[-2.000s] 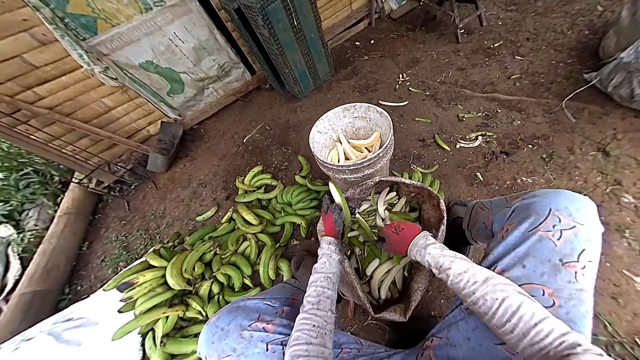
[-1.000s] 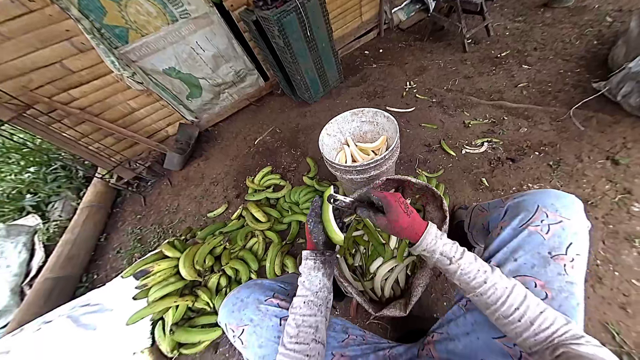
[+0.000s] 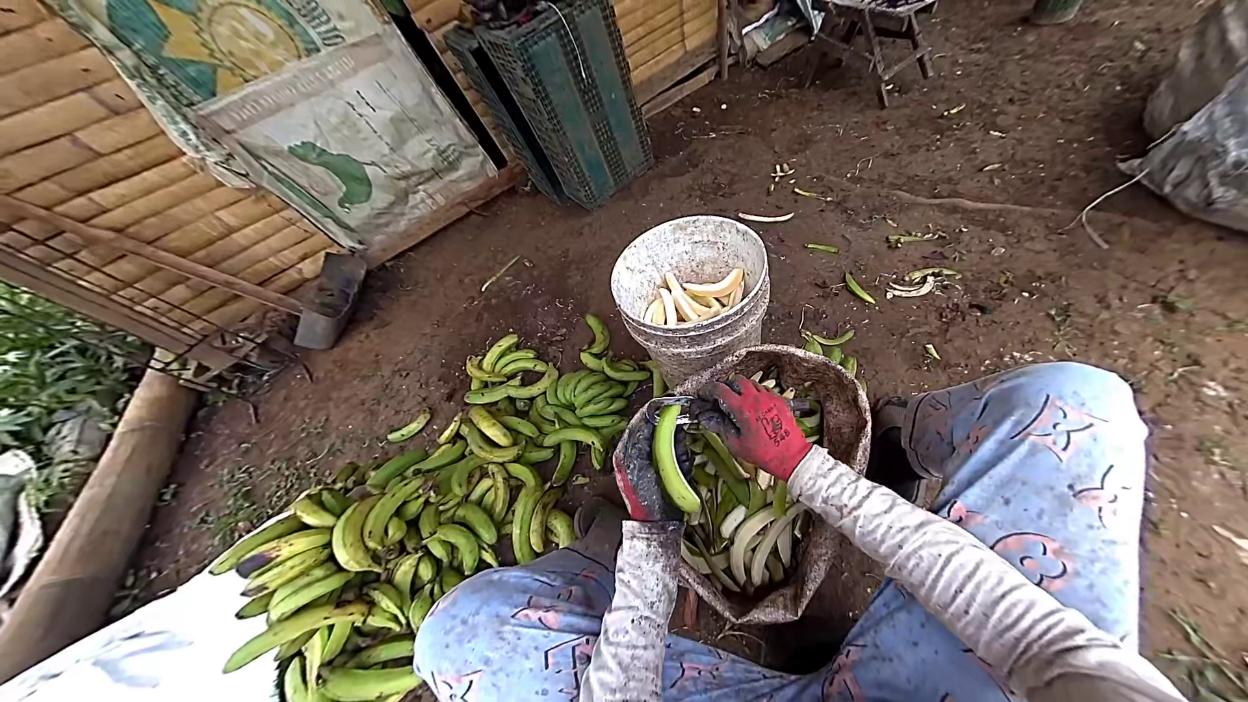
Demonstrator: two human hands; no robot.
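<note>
My left hand (image 3: 645, 468), in a red and dark glove, is closed around a green plantain (image 3: 675, 460) above a sack. My right hand (image 3: 759, 421), gloved alike, grips a metal peeler (image 3: 673, 402) whose head lies at the plantain's upper end. Below both hands the open sack (image 3: 846, 414) holds green and pale peels (image 3: 765, 546). A dirty white bucket (image 3: 694, 341) with peeled plantains (image 3: 697, 297) in it stands just beyond the sack. A large heap of green plantains (image 3: 468, 526) lies on the left, partly on a white sheet.
A green plastic crate (image 3: 565, 97) stands by the bamboo wall (image 3: 78, 127). A shovel (image 3: 330, 297) leans at the left, near a log (image 3: 97, 517). Filled sacks (image 3: 1204, 146) sit at the far right, and a wooden stool (image 3: 882, 44) stands at the back. Peel scraps lie on the dirt.
Two seconds ago my hands were apart; the right one has come across to the plantain in my left hand. Since one second ago, the plantain has tilted and more of its side shows.
</note>
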